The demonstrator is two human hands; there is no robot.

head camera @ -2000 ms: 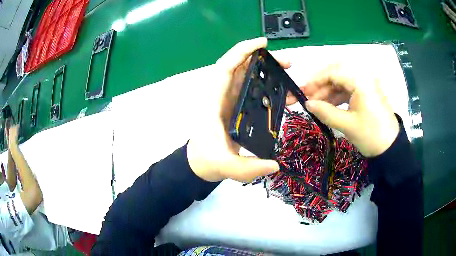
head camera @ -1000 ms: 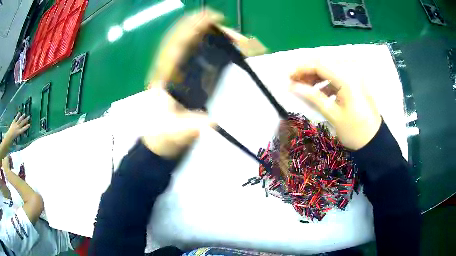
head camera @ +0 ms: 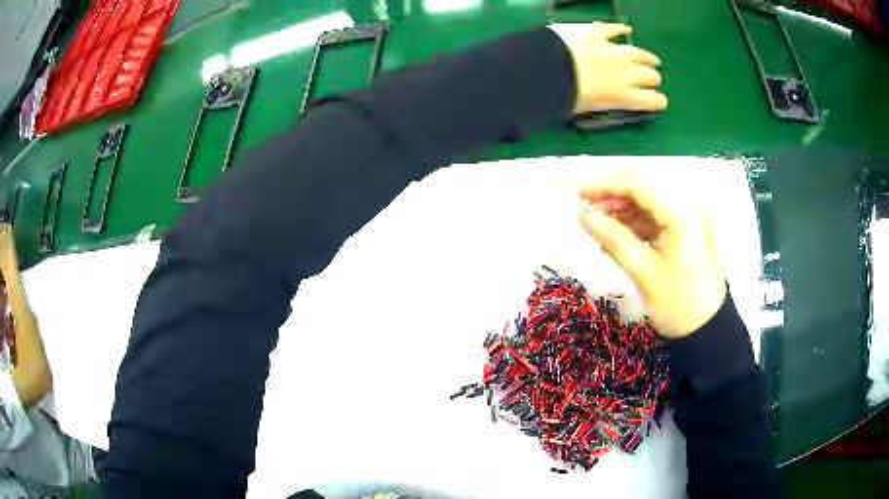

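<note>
My left hand point(head camera: 620, 76) is over a dark phone frame point(head camera: 616, 119) on the green belt, at the top centre. The frame is mostly hidden under the hand, and I cannot tell whether the fingers grip it or only rest on it. My right hand point(head camera: 666, 255) is above the white sheet, thumb and fingertips close together. I cannot tell whether a tiny part is between them. A pile of red-and-black side keys point(head camera: 575, 375) lies below and left of my right hand.
More phone frames lie on the green belt point(head camera: 458, 49), at left, behind my left arm and at the upper right point(head camera: 792, 97). A red tray point(head camera: 105, 63) is at the upper left. Another person's arm point(head camera: 27, 336) shows at the left edge. The white sheet point(head camera: 380, 341) covers the bench.
My left hand, which held a phone frame over the sheet, has moved up and right to the belt. My right hand has shifted slightly down, away from the earlier frame's edge.
</note>
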